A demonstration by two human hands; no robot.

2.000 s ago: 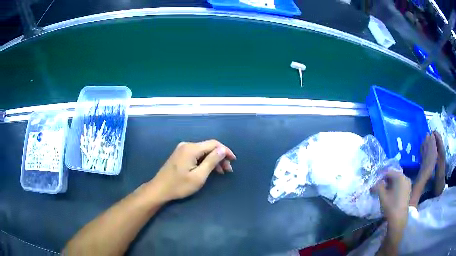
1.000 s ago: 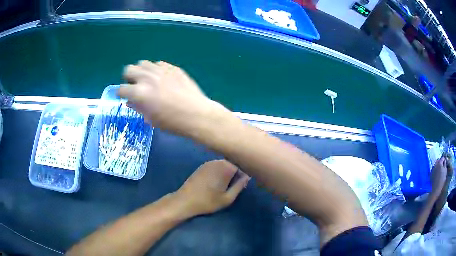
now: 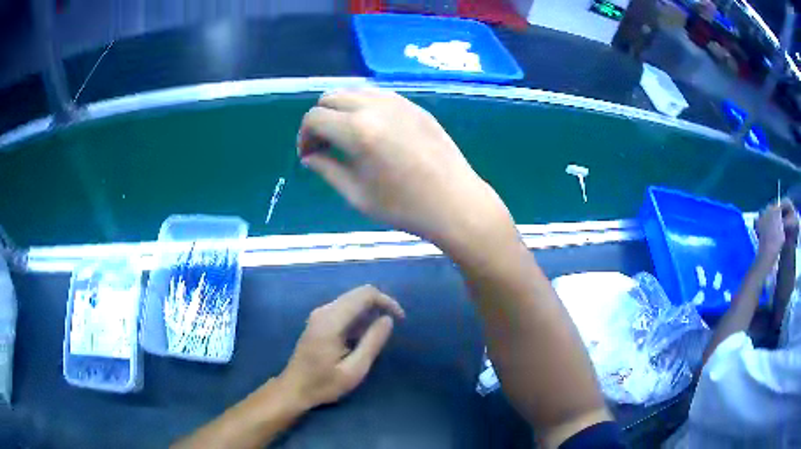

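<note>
My left hand (image 3: pixel 338 351) is low over the dark work surface, with thumb and fingertips curled close together; whether it holds a small part cannot be told. My right hand (image 3: pixel 378 153) is over the green belt with fingers curled; nothing clearly shows in it. A thin white stem (image 3: pixel 275 200) shows over the belt, to the left of and below the right fingertips, apart from them. A clear plastic box of white and blue stems (image 3: pixel 195 298) stands at left, beside a second clear box (image 3: pixel 101 324). A T-shaped white unit (image 3: pixel 577 180) lies on the belt at right.
A clear bag of white housings (image 3: pixel 615 324) lies right of my right forearm. A blue bin (image 3: pixel 698 241) with small white pieces stands beyond it, near another person's hands (image 3: pixel 775 228). A blue tray (image 3: pixel 373 48) with white parts is across the belt. Metal rails edge the belt.
My right hand came into view over the stem box, then moved right over the belt. The thin stem now shows there. My left hand remains low in the middle. The camera view has shifted.
</note>
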